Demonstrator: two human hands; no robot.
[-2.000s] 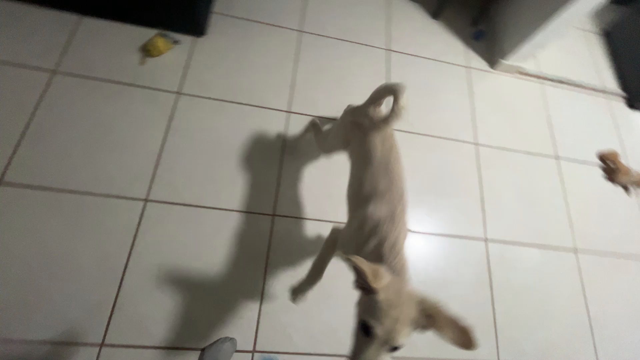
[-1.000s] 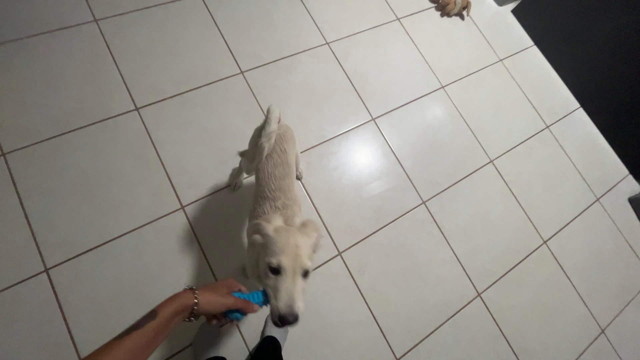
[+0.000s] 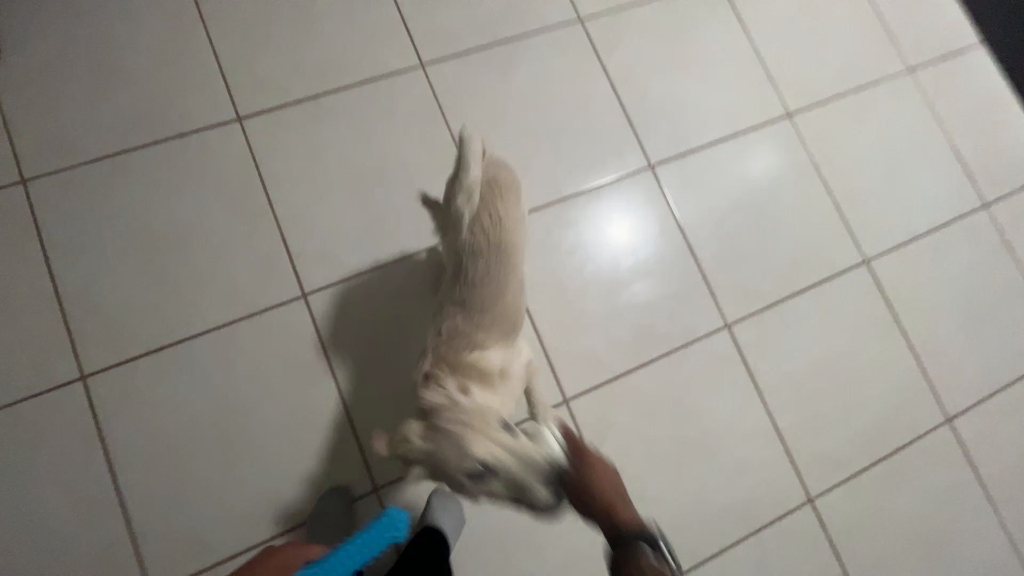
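Note:
A pale, short-haired dog (image 3: 484,264) stands on the tiled floor, its blurred head low near my feet and turned to the right. My right hand (image 3: 592,480), with a watch on the wrist, is at the dog's muzzle and foreleg; its fingers are partly hidden and blurred, so their hold cannot be told. At the bottom edge my left hand (image 3: 280,558) is cut off by the frame, shut on a bright blue textured toy (image 3: 364,546), which lies left of my foot.
My foot in a grey sock (image 3: 442,516) is just below the dog's head, and another grey foot (image 3: 330,512) shows to its left. Glossy white floor tiles (image 3: 800,384) surround the dog. A dark object (image 3: 1000,36) is at the top right corner.
My right hand has come into view at the dog's muzzle. The blue toy, near the dog's mouth one second ago, is now lower and away from it. The dog's head has turned to the right.

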